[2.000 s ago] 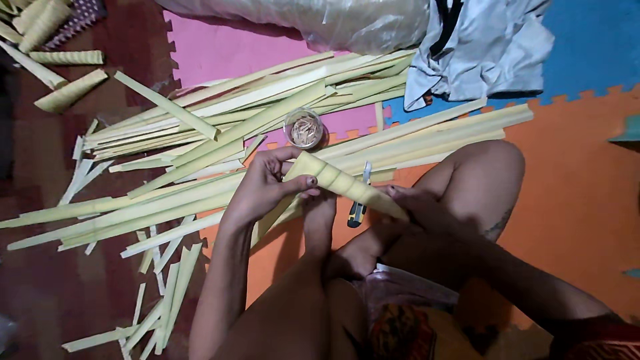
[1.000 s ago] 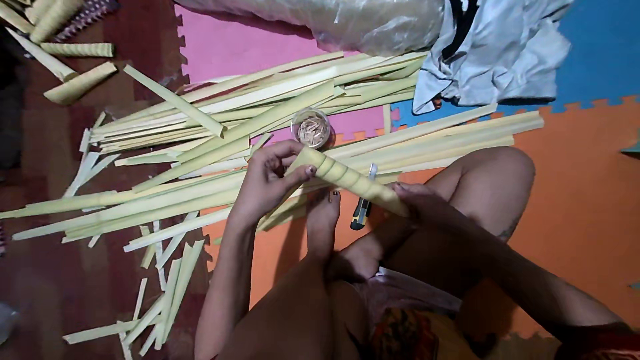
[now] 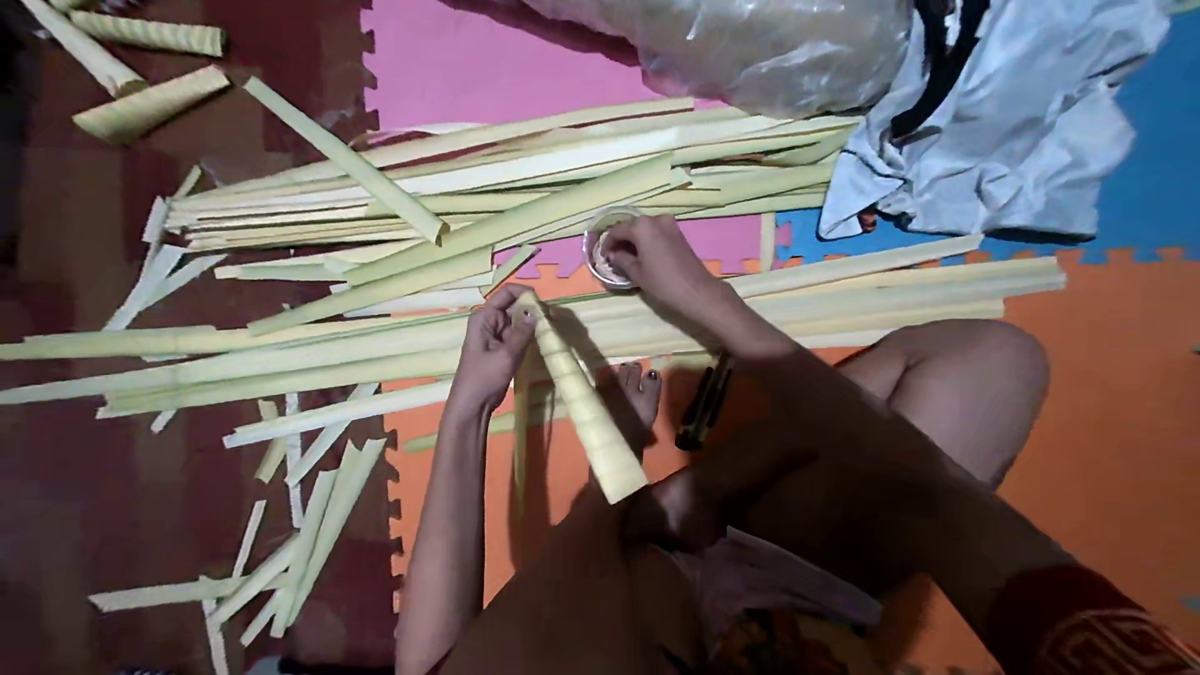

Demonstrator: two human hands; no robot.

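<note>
My left hand [image 3: 497, 342] pinches the narrow end of a cone rolled from a pale yellow-green leaf strip [image 3: 586, 412]; its wide end points down toward my lap. My right hand [image 3: 647, 253] reaches into a small round clear tub [image 3: 600, 274] of small light-brown pieces. Its fingertips are inside the tub, and whether they hold a piece cannot be told. A utility knife [image 3: 705, 403] lies on the orange mat beside my foot, partly in shadow under my right forearm. Long pale leaf strips [image 3: 806, 314] lie beneath and beyond both hands.
More strips [image 3: 525, 211] are heaped on the pink mat [image 3: 469, 66]. Short offcuts [image 3: 314, 544] lie scattered at lower left. Several finished rolled cones [image 3: 155, 103] rest at upper left. A clear plastic bag [image 3: 778, 56] and a white cloth [image 3: 1031, 141] lie at the top.
My right hand has let go of the cone's lower end and moved up to the tub. The cone, still in my left hand, now points more steeply downward.
</note>
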